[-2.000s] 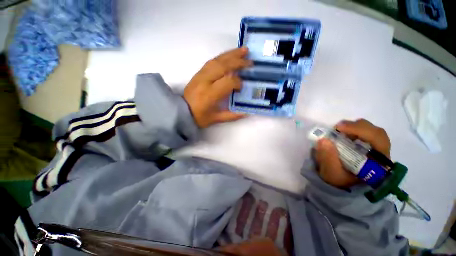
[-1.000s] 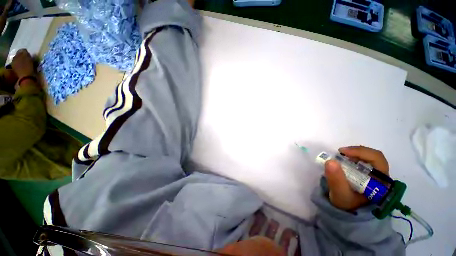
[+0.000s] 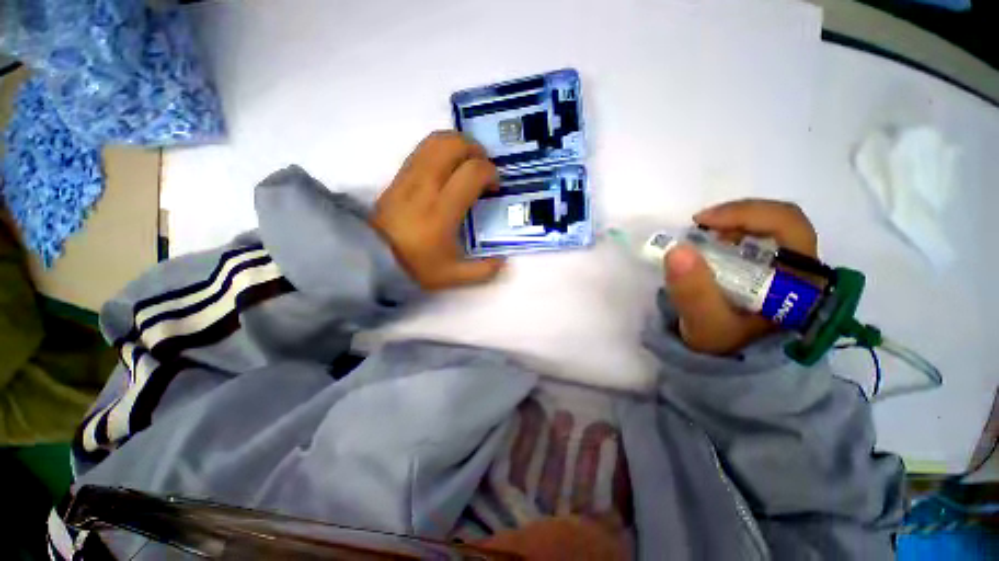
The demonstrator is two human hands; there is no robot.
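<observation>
Two light blue housings with black and silver areas inside lie on the white paper, an upper one and a lower one, edge to edge. My left hand holds them at their left side, fingers on the edge and thumb at the lower left corner. My right hand is closed around a glue syringe with a white and dark blue label and a green cap at its rear. Its pale green needle tip points left, a little to the right of the lower housing and seemingly apart from it.
A white crumpled wipe lies at the right. A heap of small blue parts and a plastic bag of them are at the upper left. A clear hose runs from the green cap. A person's sleeve shows at the left edge.
One second ago my left arm reached toward the conveyor and no housings lay before me. Now my left hand is back, holding two housings. The syringe remains in my right hand.
</observation>
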